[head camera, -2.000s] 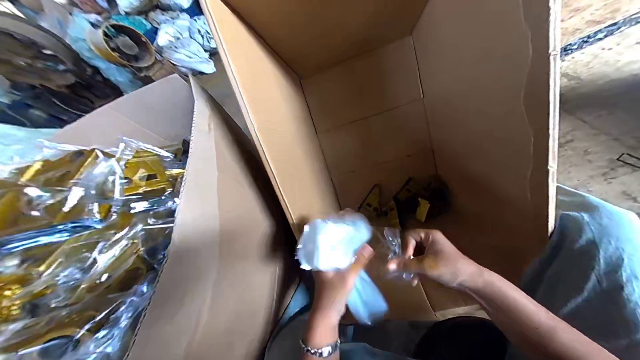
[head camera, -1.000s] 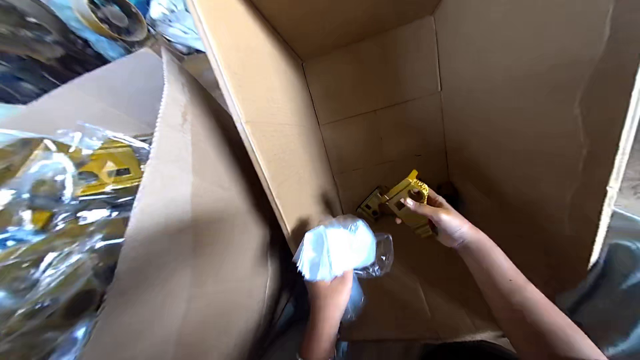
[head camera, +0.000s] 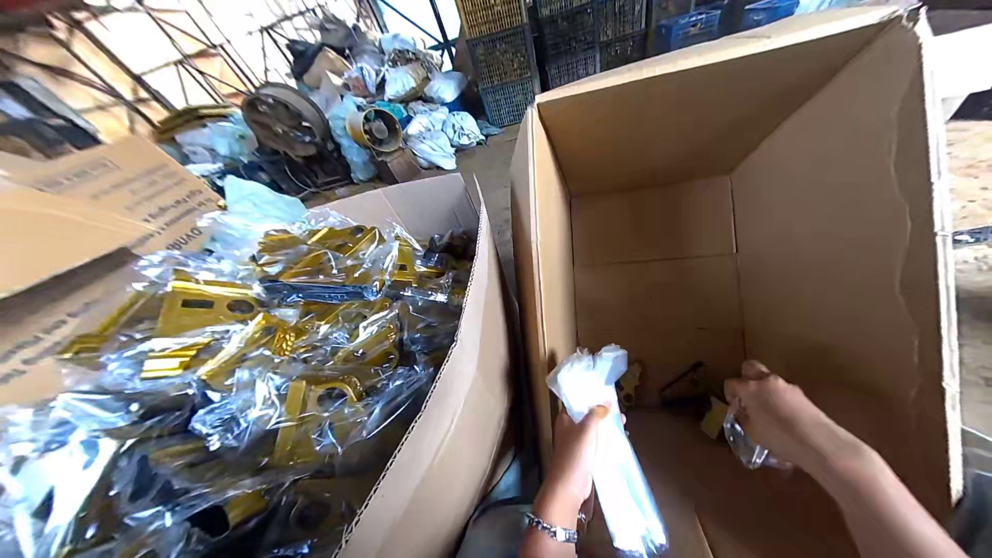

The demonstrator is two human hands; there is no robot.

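Note:
My left hand (head camera: 577,453) grips a stack of clear plastic bags (head camera: 608,449) near the left wall of a deep cardboard box (head camera: 546,256). Inside that box, toward its right side, my right hand (head camera: 775,411) holds a crumpled clear plastic bag (head camera: 748,446); whether a part is within it cannot be told. Just left of this hand lie a yellow piece (head camera: 714,417) and a dark metal part (head camera: 683,387) at the far end of the box floor. Another yellowish metal part (head camera: 632,384) lies behind the stack of bags.
Left of me, a second cardboard box (head camera: 457,387) is heaped with yellow metal parts (head camera: 209,306) in clear plastic. Beyond stand a metal wheel (head camera: 285,118), a yellow cylindrical part (head camera: 375,129), white sacks (head camera: 431,139) and stacked plastic crates (head camera: 504,66).
A second ago my right hand held a yellow metal part in the box; now it has the crumpled bag. The view has swung up and left, showing more of the filled box.

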